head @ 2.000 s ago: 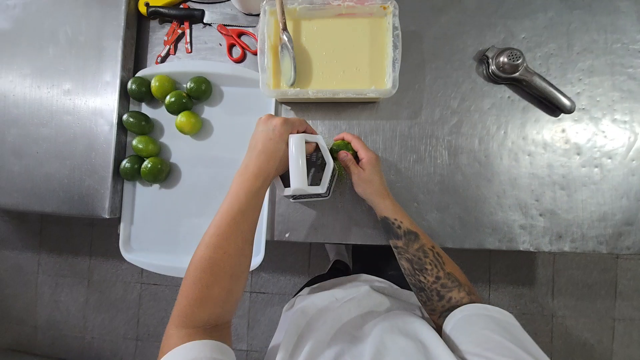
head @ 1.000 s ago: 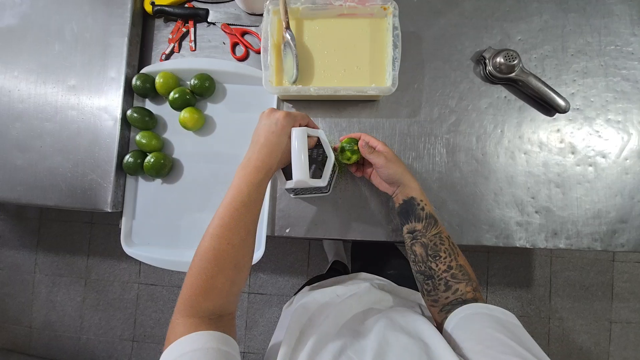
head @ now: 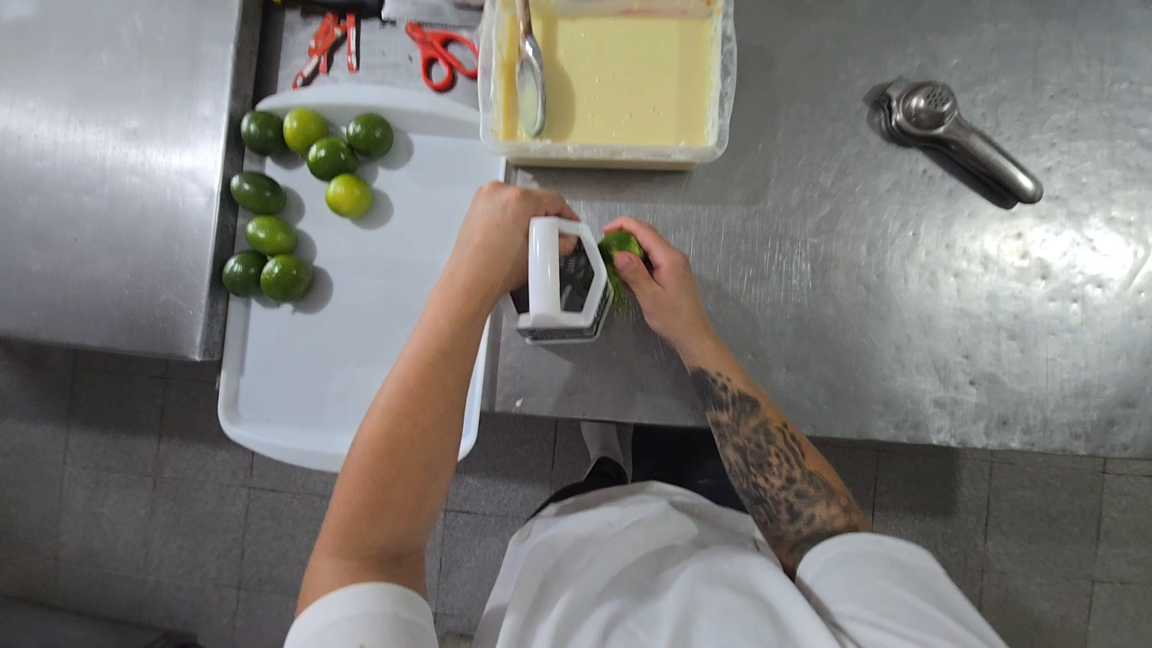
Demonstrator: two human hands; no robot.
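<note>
My left hand (head: 506, 232) grips the box grater (head: 545, 270), which has a white plastic handle and frame and stands on the steel table. My fingers on its far side are partly hidden. In my right hand (head: 661, 281) is a green lime (head: 621, 245), pressed against the grater's right face. Fine green shreds of zest (head: 621, 297) show below the lime by that face. Several whole limes (head: 331, 158) lie at the upper left of a white plastic tray (head: 360, 378), left of the grater.
Beyond the grater stands a plastic tub (head: 607, 160) of pale yellow cream with a metal spoon (head: 531, 85) in it. A metal citrus squeezer (head: 963, 139) lies at the right. Red-handled scissors (head: 441, 56) and other red-handled items (head: 328, 45) lie behind the tray. A steel counter (head: 108, 180) is at left.
One second ago the lime was slightly apart from the grater, its grated side turned up in my right hand; now it is against the grater's face. My left hand keeps its hold.
</note>
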